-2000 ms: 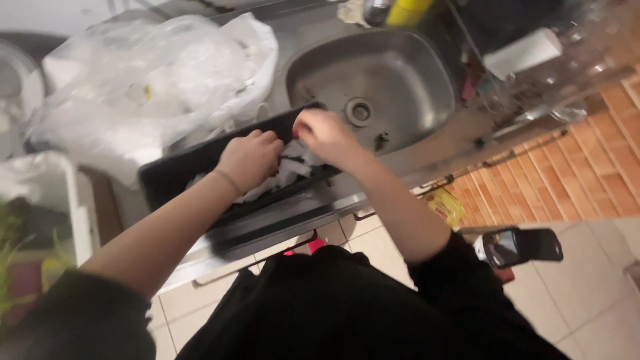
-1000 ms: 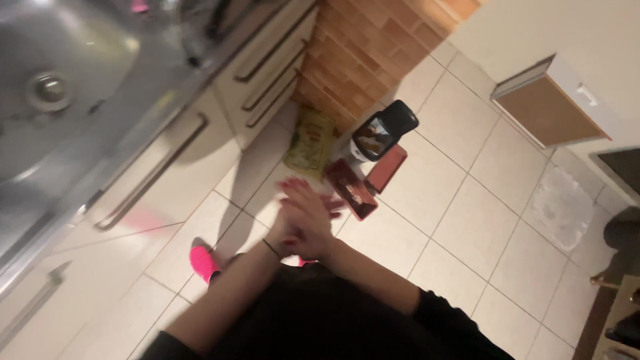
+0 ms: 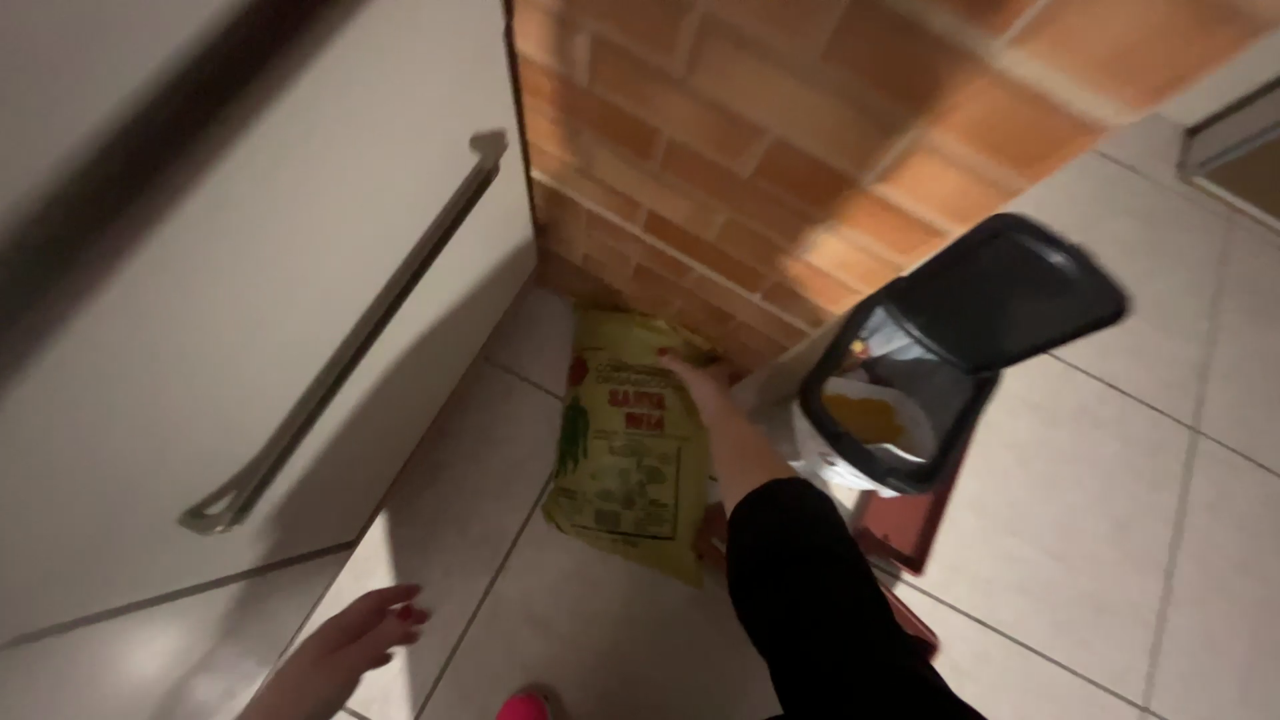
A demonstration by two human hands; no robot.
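A yellow-green plastic bag of compost [image 3: 625,470] bearing red and green print lies on the floor by the brick wall. My right hand [image 3: 712,405] reaches over its right side, fingers extended at its upper edge; whether it grips the plastic cannot be told. My left hand [image 3: 355,640] is low on the left, above the floor, with its fingers apart and holding nothing. Just right of my right hand stands a bin [image 3: 850,465] with its black lid [image 3: 1020,290] raised; a liner and some orange-yellow matter show inside.
White cabinet fronts [image 3: 200,250] with long metal handles [image 3: 370,320] rise at the left. The brick wall [image 3: 720,180] runs behind the bag. Reddish-brown trays or boxes [image 3: 910,525] are on the floor beside the bin. A pink shoe tip [image 3: 525,706] shows at the bottom.
The view has swung from the sink down to the floor. My hands, together a second ago, are now apart, with the right one at the bag.
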